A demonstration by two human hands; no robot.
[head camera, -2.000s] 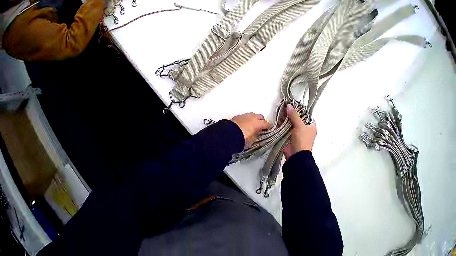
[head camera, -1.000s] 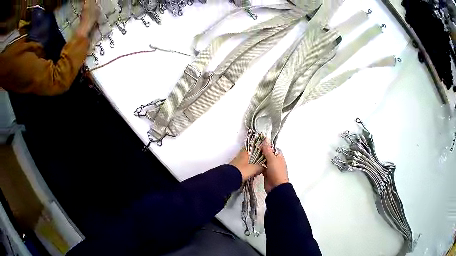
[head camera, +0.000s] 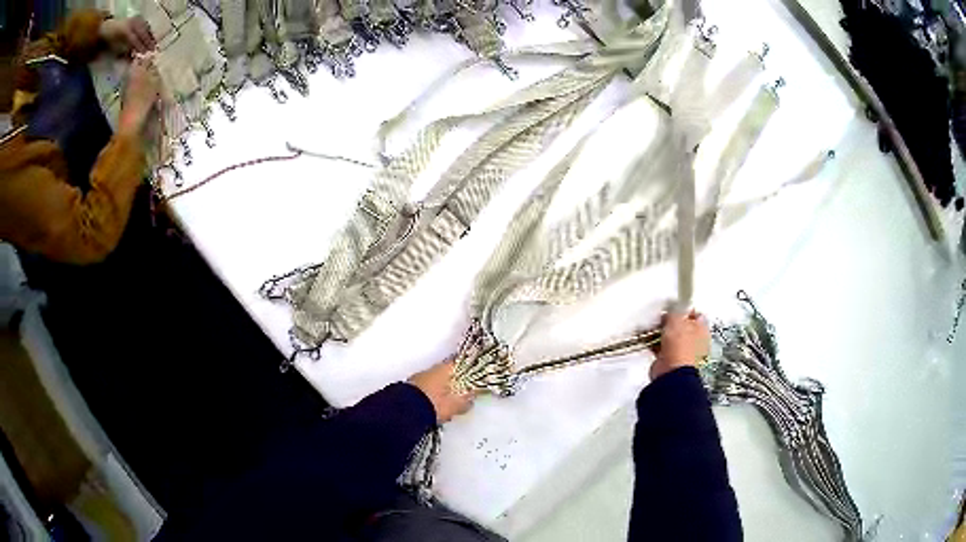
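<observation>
My left hand (head camera: pixel 447 390) grips a strap bundle (head camera: pixel 484 358) at its narrow gathered part, near the table's front edge. Hook ends of the bundle hang below that hand, partly hidden by the sleeve. My right hand (head camera: pixel 681 341) is closed on a single strap (head camera: pixel 686 228), held out to the right. The strap's upper part runs away up the table, and a thin stretch runs from the right hand back to the bundle. The loose lengths of the bundle spread up the table, partly blurred.
Flat straps with hooks (head camera: pixel 408 254) lie to the left on the white table (head camera: pixel 254 238). Another strap bundle (head camera: pixel 789 423) lies at the right. A person in a mustard jacket (head camera: pixel 79 201) handles a strap pile (head camera: pixel 249 42) at the upper left. A red cord (head camera: pixel 235 173) lies nearby.
My right hand has moved away from the bundle to the right, drawing a strap out. My left hand has moved left and down with the bundle. The view has shifted.
</observation>
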